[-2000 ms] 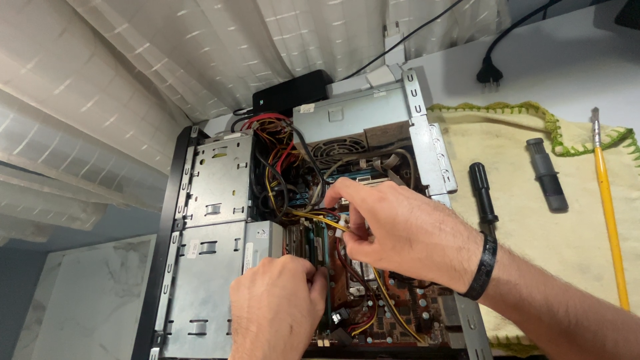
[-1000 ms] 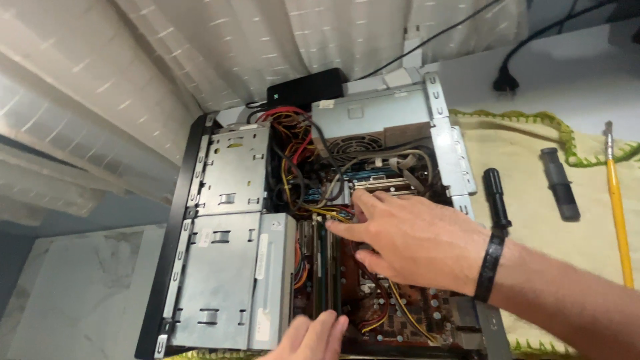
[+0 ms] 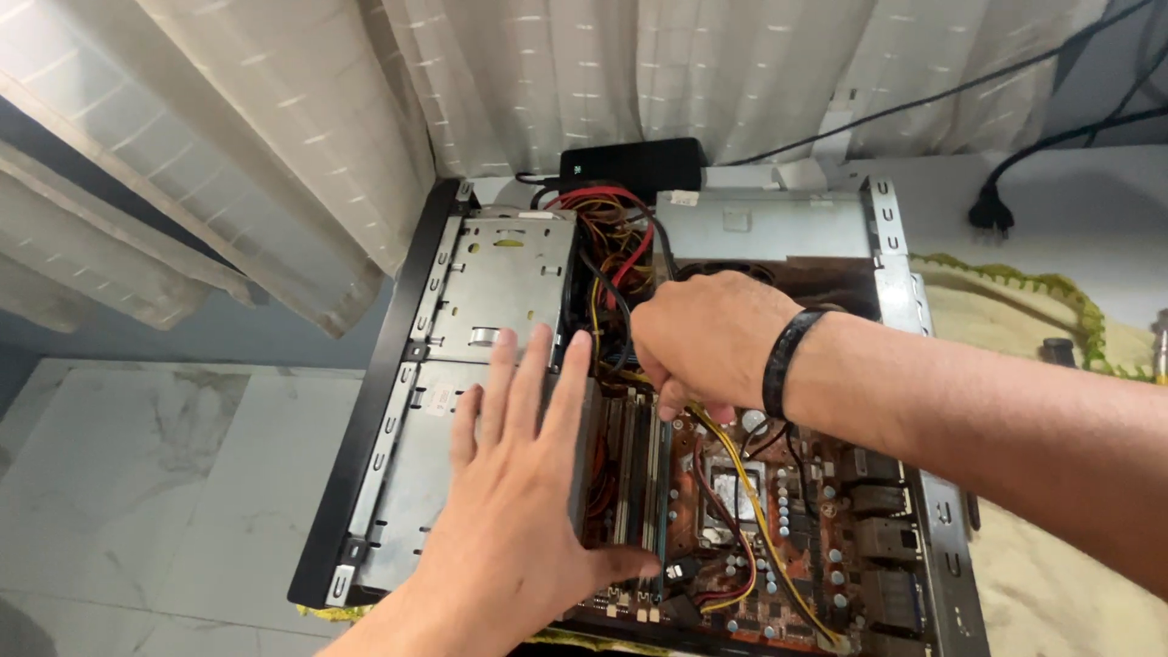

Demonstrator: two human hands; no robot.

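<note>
An open desktop computer case lies on its side, showing a brown motherboard. My left hand is spread over the metal drive cage, its thumb reaching the lower end of the RAM modules. Above the upper end of the memory slots, my right hand has its fingers curled down at the yellow cables; whether they grip a cable is hidden. Below it, the bare processor shows in its socket. Red and black cables bunch beside the power supply.
A black power adapter sits behind the case against the curtain. A black power plug lies at the back right. The case rests on a cream cloth with a green crocheted edge.
My left hand has opened out and moved up and left from the lower end of the RAM onto the drive cage. My right hand's fingers, extended one second ago, are now curled down.
</note>
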